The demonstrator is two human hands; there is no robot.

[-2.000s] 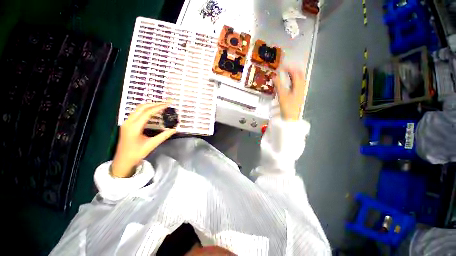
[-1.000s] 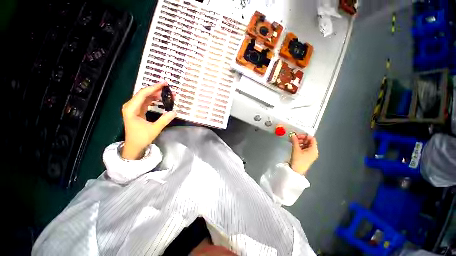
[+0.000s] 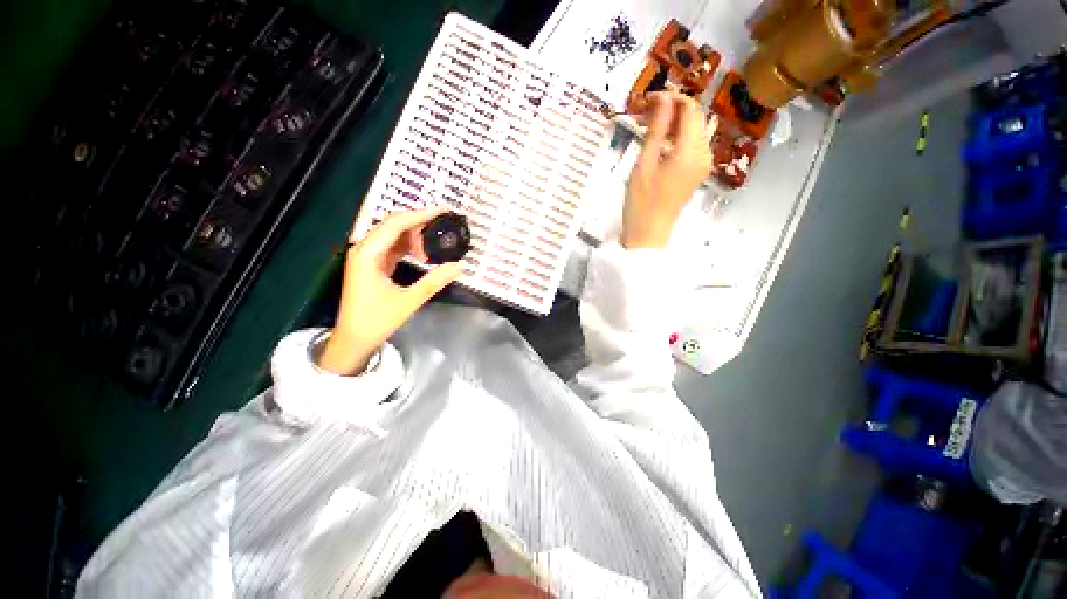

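My left hand (image 3: 384, 287) holds a round black unit (image 3: 446, 238) between thumb and fingers, above the near-left part of the white slotted tray (image 3: 497, 152). The unit's round face is turned up. My right hand (image 3: 669, 170) is over the tray's far right edge, beside the orange parts bins (image 3: 690, 56). Its fingers are closed on a thin tool (image 3: 626, 119), perhaps tweezers, with the dark tip pointing left over the tray's corner. Whether the tip holds a part is too small to tell. The hand hides part of the bins.
A large amber-brown machine head (image 3: 807, 53) hangs over the right bins. Black compartment trays (image 3: 193, 176) lie on the green mat at left. Loose dark specks (image 3: 613, 41) lie beyond the slotted tray. The white machine's front (image 3: 708, 348) has red and green buttons. Blue stools (image 3: 913, 433) stand at right.
My right hand has moved from the machine's front buttons up to the tray and bins, with the thin tool now showing. The amber-brown head has appeared over the bins. The black unit's face has turned up.
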